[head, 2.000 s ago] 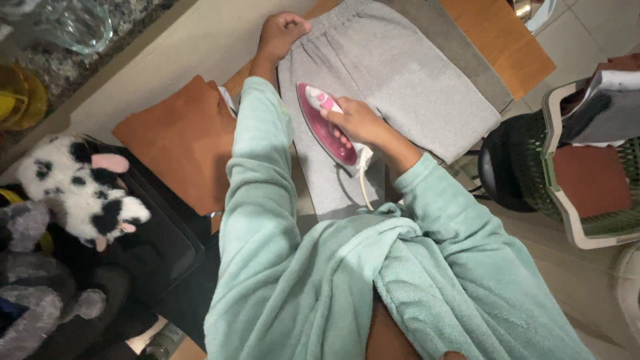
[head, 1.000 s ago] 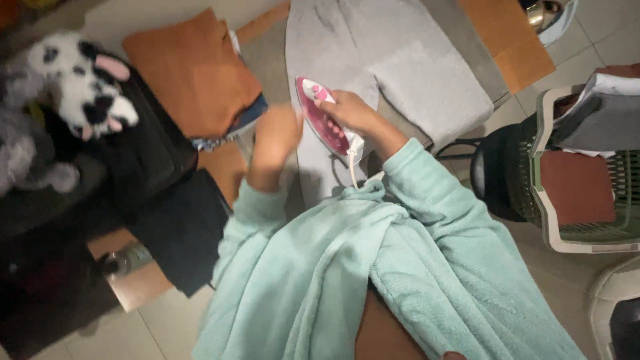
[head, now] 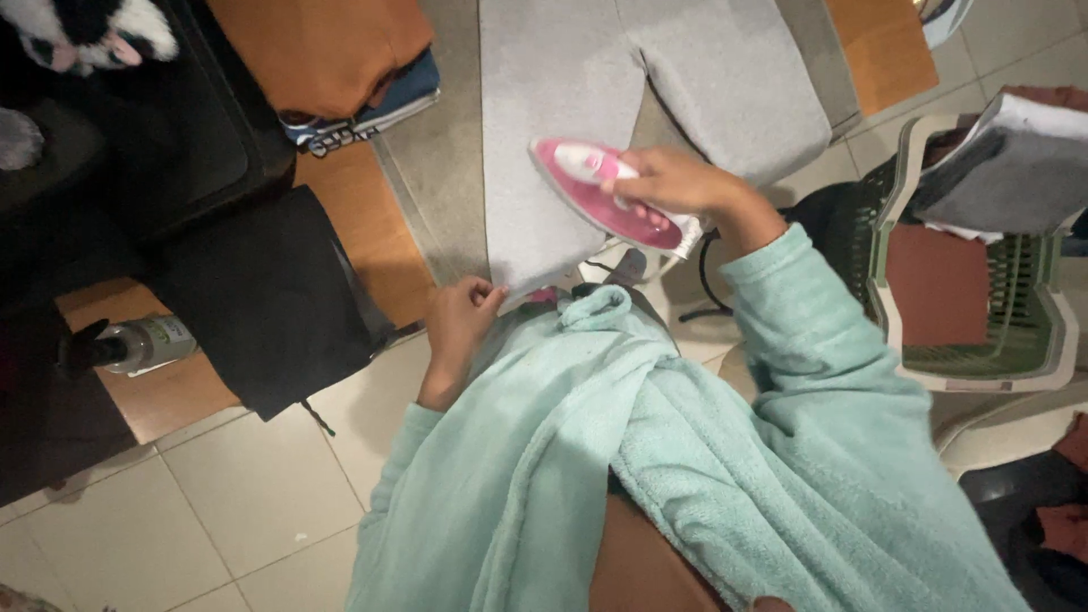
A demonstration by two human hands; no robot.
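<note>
Light grey trousers (head: pixel 561 110) lie spread on a grey cloth (head: pixel 442 187) over a wooden table. My right hand (head: pixel 667 183) grips the handle of a pink and white clothes iron (head: pixel 586 191), which rests on or just over one trouser leg; its soleplate is hidden. A white cord leaves the iron's heel toward my robe. At the near edge of the same leg, my left hand (head: pixel 466 319) pinches the corner of the hem between thumb and fingers.
Folded orange and blue clothes (head: pixel 331 51) lie at the upper left, near a black folded garment (head: pixel 272 297) and a spray bottle (head: pixel 144 344). A plush toy (head: pixel 93 34) sits at the far left. On the right stands a green and white laundry basket (head: pixel 892 297) holding clothes.
My left hand has come down from the upper part of the trousers to the hem of the leg and taken hold there. The iron remains in my right hand. The view has shifted.
</note>
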